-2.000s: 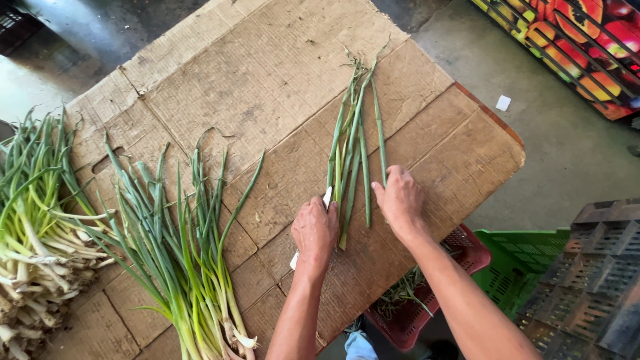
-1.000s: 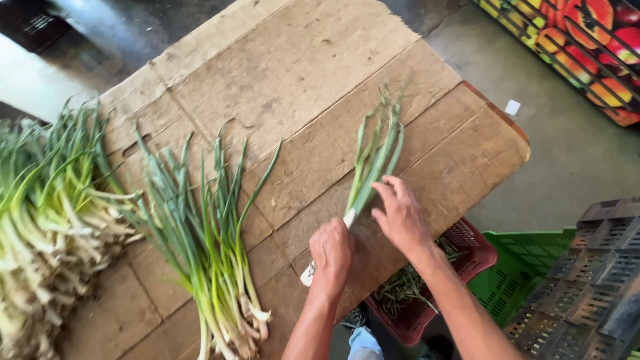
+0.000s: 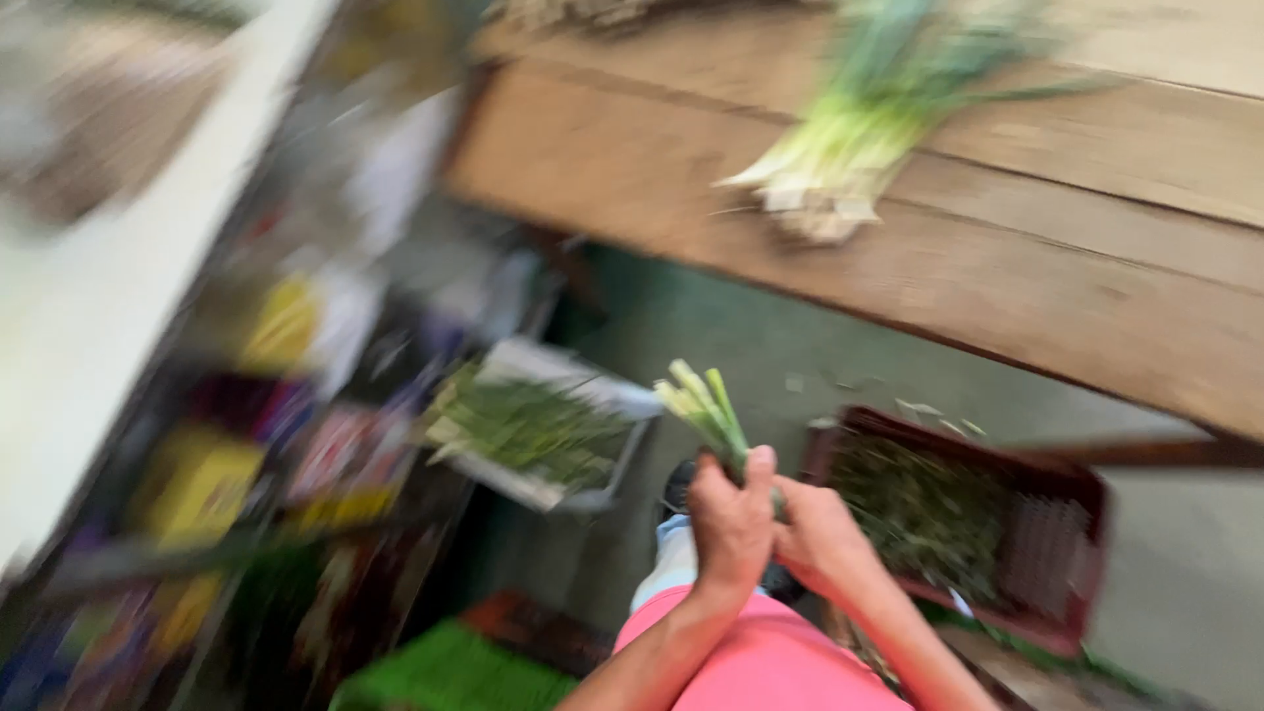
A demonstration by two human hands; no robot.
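A small bunch of cut green onion stalks (image 3: 706, 405) is gripped in my left hand (image 3: 733, 513), pale ends pointing up and away from me. My right hand (image 3: 815, 533) closes around the lower part of the same bunch, touching the left; its fingers are partly hidden. On the cardboard-covered table (image 3: 632, 188) above my hands lies a larger bunch of green onions (image 3: 849, 148), roots toward me. No knife can be made out; the view is blurred.
A dark red crate (image 3: 1066, 553) with green trimmings stands on the floor at right. Left of my hands is a white crate (image 3: 533, 494) holding green leaves. A white surface (image 3: 118, 326) runs along the far left, with bagged goods beside it. Something bright green (image 3: 454, 671) lies below.
The view has swung far left and down. Both hands have left the tabletop and now hold the stalks in front of my body, over the floor.
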